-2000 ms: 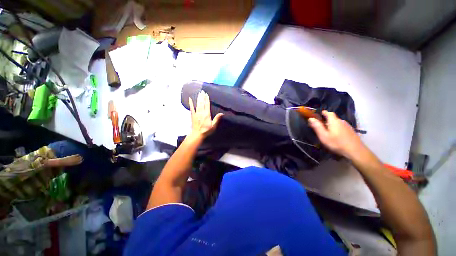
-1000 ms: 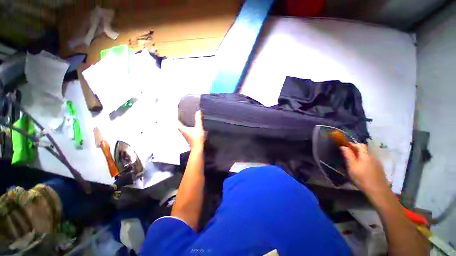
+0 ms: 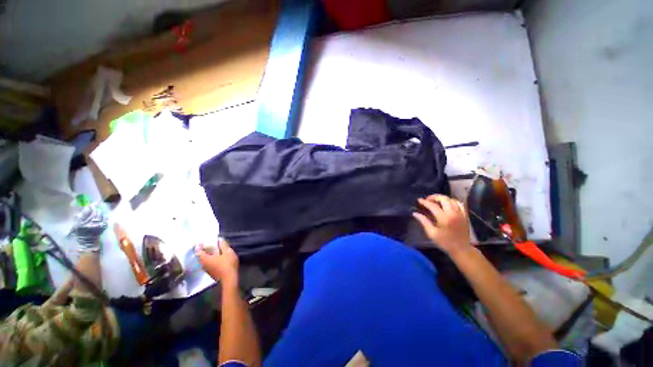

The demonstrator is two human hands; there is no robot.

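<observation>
A dark garment [image 3: 308, 183] lies over the padded board, covering its rounded left end, with a bunched part at the upper right. My left hand [image 3: 220, 264] is at the garment's lower left corner, thumb and fingers by the edge; whether it pinches the cloth is unclear. My right hand [image 3: 447, 221] is at the garment's lower right, fingers bent and apart, with no iron in it. The steam iron [image 3: 491, 201], with a brown-orange handle and orange hose sleeve, rests on the table's right side, just right of my right hand.
A second iron [image 3: 159, 259] sits at the left of the white table [image 3: 422, 64]. A blue board [image 3: 284, 72] runs towards the back. White sheets and green pieces [image 3: 125, 154] lie left. Another person's gloved hand [image 3: 89, 223] and patterned sleeve are at the far left.
The iron has left my right hand and rests at the right. The garment now covers the board's grey left end. My left hand has moved from the board's end to the garment's lower left corner.
</observation>
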